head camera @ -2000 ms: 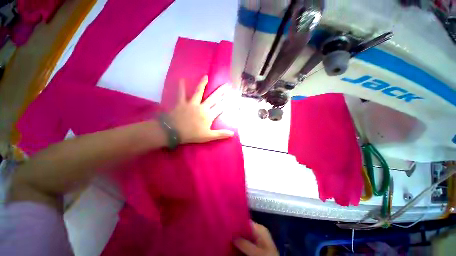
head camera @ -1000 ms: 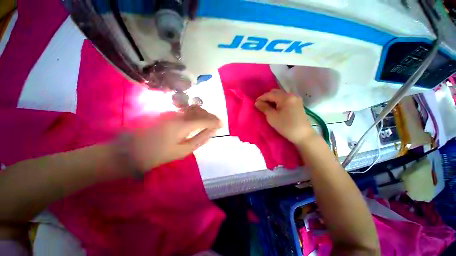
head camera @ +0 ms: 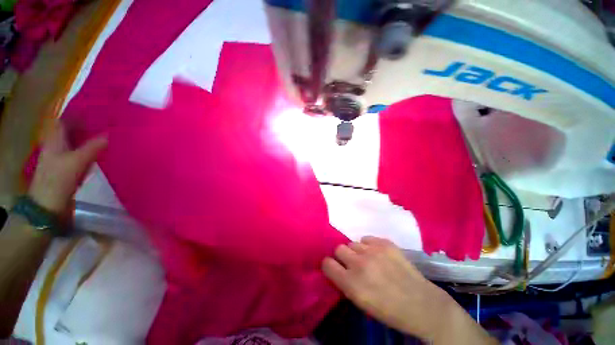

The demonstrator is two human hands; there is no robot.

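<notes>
A wide bright pink fabric panel (head camera: 222,182) lies under the lit needle area of the white sewing machine (head camera: 472,60) and hangs over the table's front edge. My right hand (head camera: 371,276) grips the panel's near right edge, fingers curled. My left hand (head camera: 62,172), blurred, is at the far left beside the pink fabric, thumb and a finger apart. Lamp glare hides the needle and presser foot. A small pink piece (head camera: 431,175) lies right of the needle.
Snips with green and yellow-orange handles (head camera: 504,209) lie right of the small piece. A long pink panel (head camera: 158,34) extends to the upper left. A white wrapped bundle with yellow tape (head camera: 101,290) is at lower left.
My right hand has left the small piece and now holds the large panel's near edge. My left hand has moved from beside the needle to the far left. The view has shifted left.
</notes>
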